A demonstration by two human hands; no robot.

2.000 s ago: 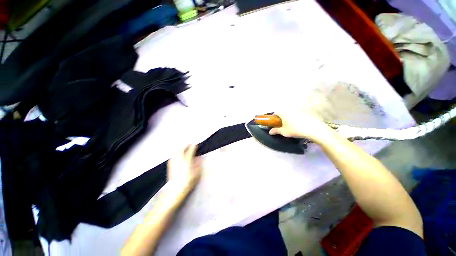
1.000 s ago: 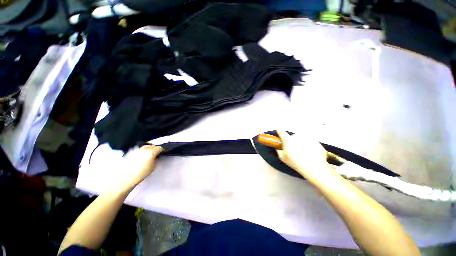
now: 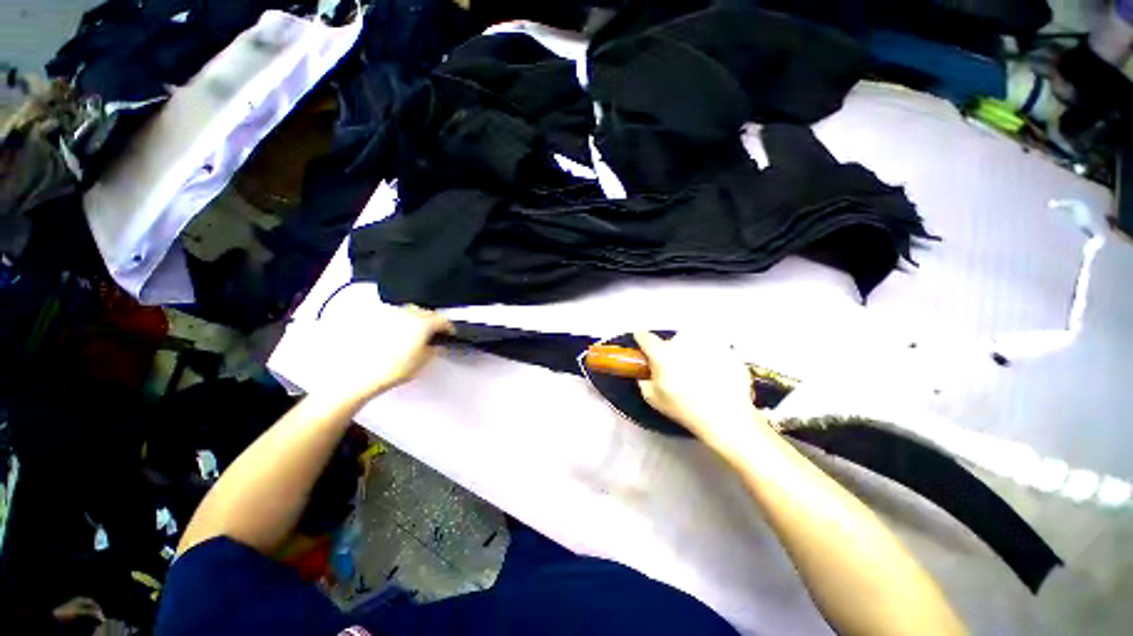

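A long narrow black fabric strip [image 3: 944, 478] lies across the table near its front edge. My left hand [image 3: 404, 344] grips its left end. My right hand [image 3: 698, 383] holds the orange-brown handle of the steam iron [image 3: 618, 362]. The iron's dark pointed soleplate rests on the strip, tip to the left, and hides part of it. The strip's free right end curves out past my right forearm. A white-wrapped hose [image 3: 982, 450] trails right from the iron, over the strip.
A large heap of layered black pieces [image 3: 696, 230] with white scraps lies behind the strip. A white strip with dots [image 3: 205, 162] hangs at the left. Dark garments [image 3: 236, 422] are below left. A green object [image 3: 994, 114] is at the back right.
My left hand has moved from midway along the strip to its left end. The iron has moved left along the strip, and more of the strip shows right of it. The view has shifted left.
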